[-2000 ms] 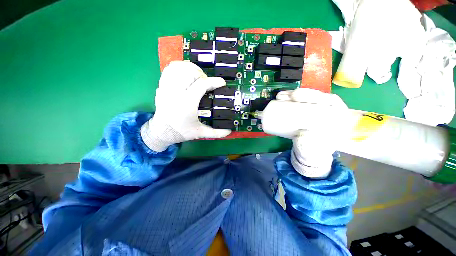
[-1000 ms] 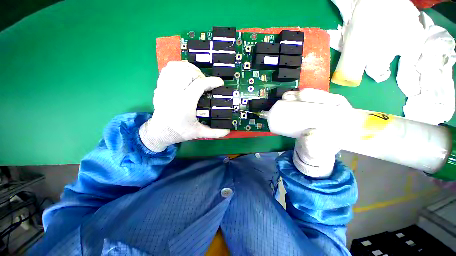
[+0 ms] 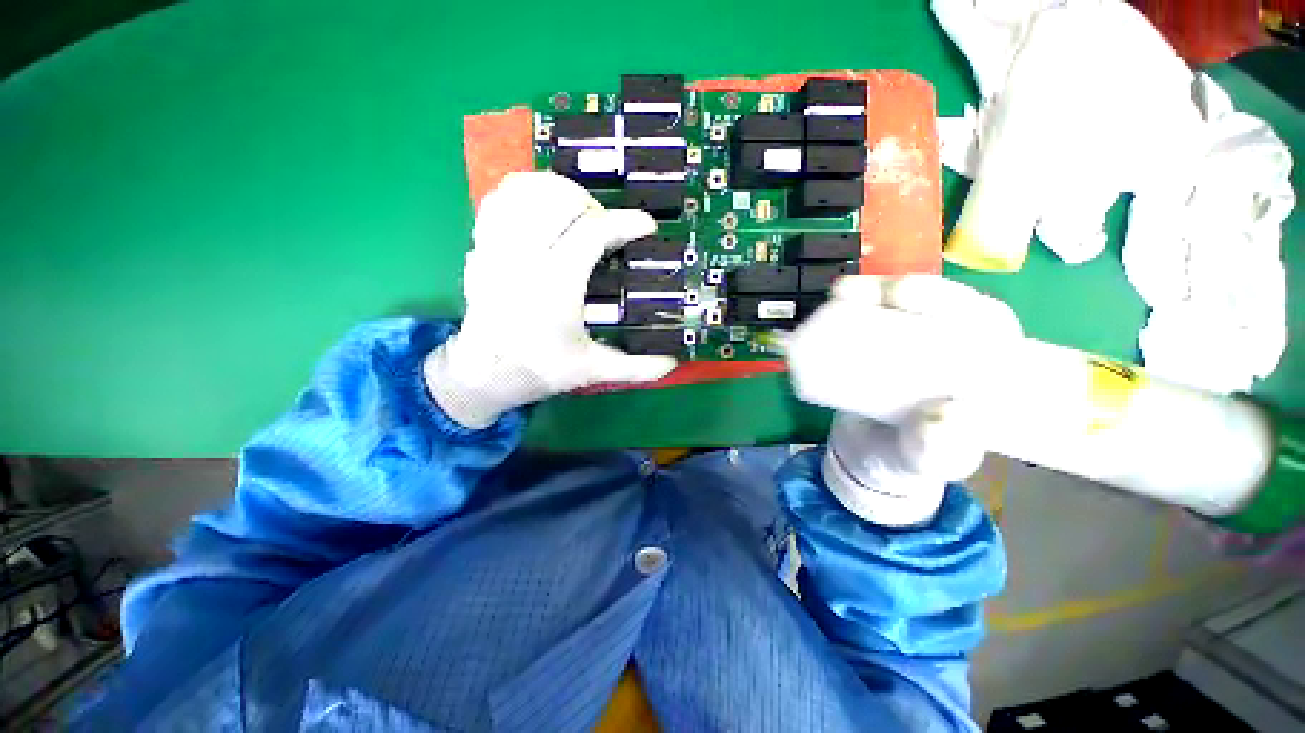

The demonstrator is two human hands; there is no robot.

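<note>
The green circuit board (image 3: 729, 229) with groups of black blocks (image 3: 832, 133) lies on an orange-red pad (image 3: 900, 172). Thin white lines show between blocks, clearest at the upper left group. My left hand (image 3: 544, 287), in a white glove, grips the board's left part, thumb at the lower edge, fingers over the blocks. My right hand (image 3: 916, 358), gloved and a little blurred, is closed around the front of the white glue syringe (image 3: 1131, 415). Its tip points left at the lower middle of the board; whether it touches cannot be told.
Crumpled white cloths (image 3: 1211, 244) lie at the right of the green mat (image 3: 258, 229). A pale tube with a yellow end (image 3: 988, 236) lies beside them. A red object (image 3: 1209, 26) is at the top right. The board and pad lie near the mat's front edge.
My right hand and the syringe have moved slightly right and down, uncovering more of the lower right blocks. The board and my left hand have shifted slightly right in view.
</note>
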